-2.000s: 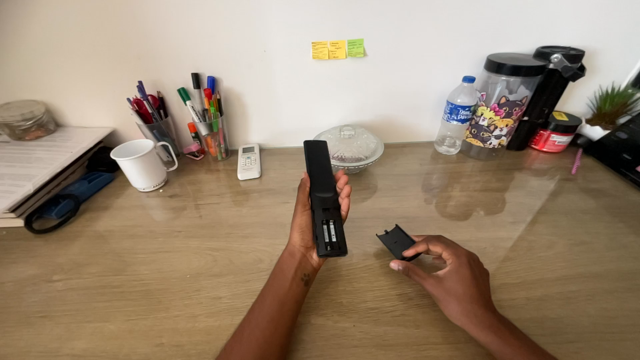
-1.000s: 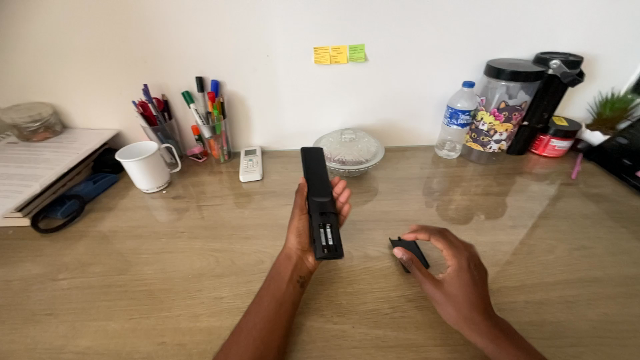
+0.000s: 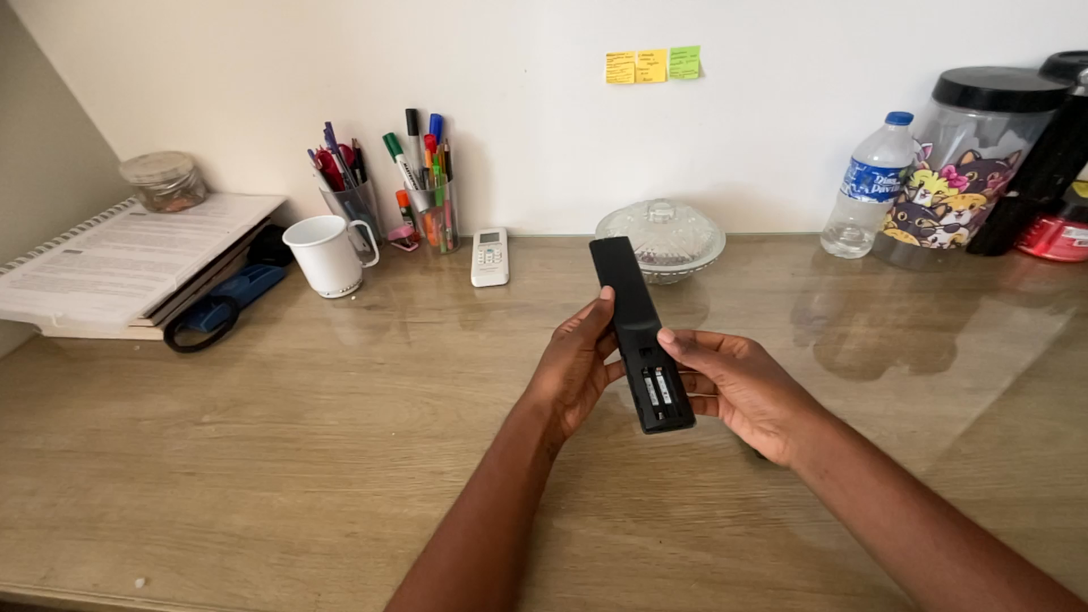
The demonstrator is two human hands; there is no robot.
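A black remote control [image 3: 636, 314] is held above the wooden desk, its back toward me and its battery compartment uncovered at the lower end. Two batteries [image 3: 657, 386] lie side by side in that compartment. My left hand [image 3: 571, 370] grips the remote's left edge, thumb near its middle. From the right, my right hand [image 3: 744, 382] holds the other edge, with the thumb beside the compartment's upper end and fingers behind. A small dark edge [image 3: 759, 454] shows under my right hand, mostly hidden, probably the battery cover on the desk.
A glass bowl with a lid [image 3: 671, 234] stands behind the remote. Further left are a white remote [image 3: 490, 257], pen cups [image 3: 433, 212], a white mug [image 3: 327, 257] and papers [image 3: 127, 255]. At back right stand a water bottle [image 3: 867, 191] and a large jar [image 3: 956, 170].
My right hand has let go of the black battery cover on the desk and moved left onto the remote. The remote, still in my left hand, has tilted with its upper end to the left.
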